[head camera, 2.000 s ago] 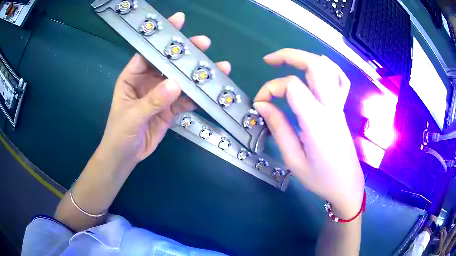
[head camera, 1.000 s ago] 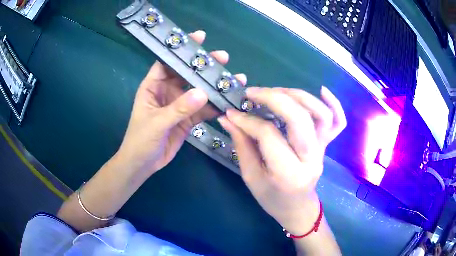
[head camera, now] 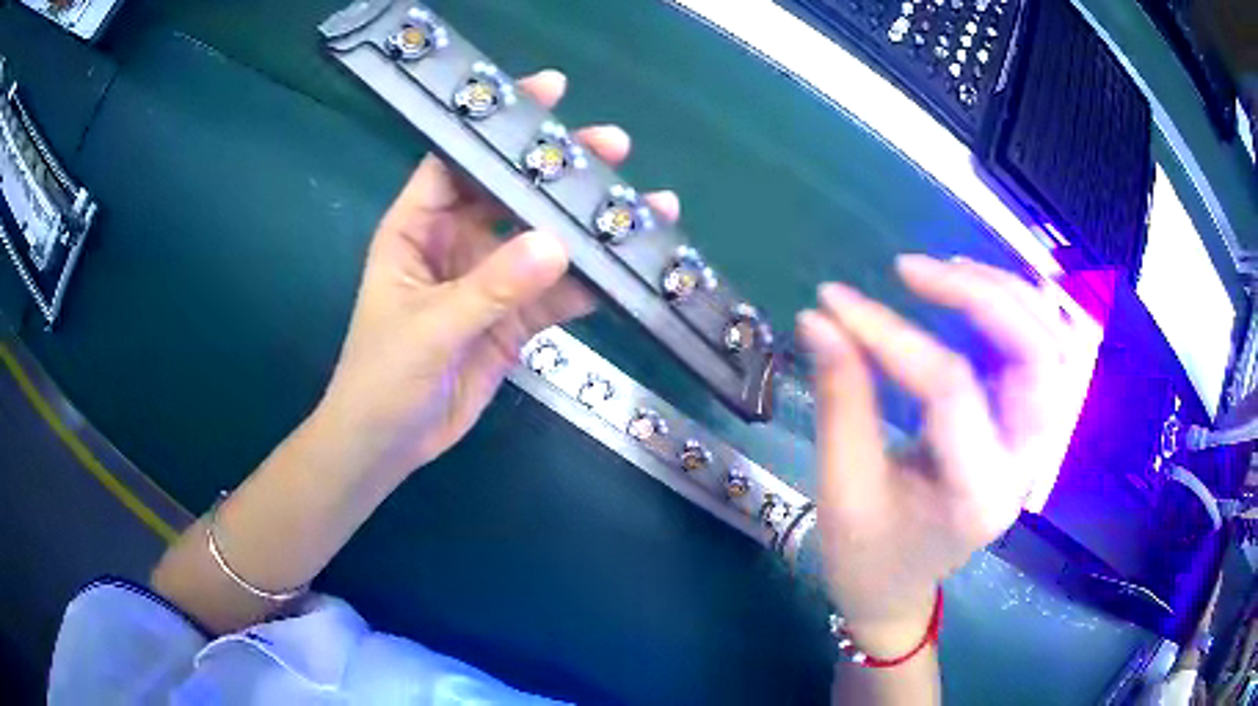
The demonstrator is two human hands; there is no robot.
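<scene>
My left hand (head camera: 442, 297) grips an LED light bar (head camera: 580, 193) near its middle, thumb in front and fingertips behind. The bar is held above the mat, slanting from upper left to lower right, with several round fittings with yellow-orange centres in a row. My right hand (head camera: 924, 428) is off the bar's lower right end, slightly blurred, fingers apart; no part can be made out in it. A second light bar (head camera: 662, 435) lies on the mat below the held one, its left end hidden behind my left hand.
The bench mat (head camera: 221, 276) is dark green. A black parts tray (head camera: 924, 48) with small pale pieces stands at upper right, beside a dark ribbed tray (head camera: 1076, 124). A white-violet glow (head camera: 1069, 414) is at right. A silver ladder-like rack (head camera: 48, 207) is at far left.
My right hand moved onto the bar's lower right end, then let go and moved right. My left hand and the held bar have shifted slightly right since the earliest frame.
</scene>
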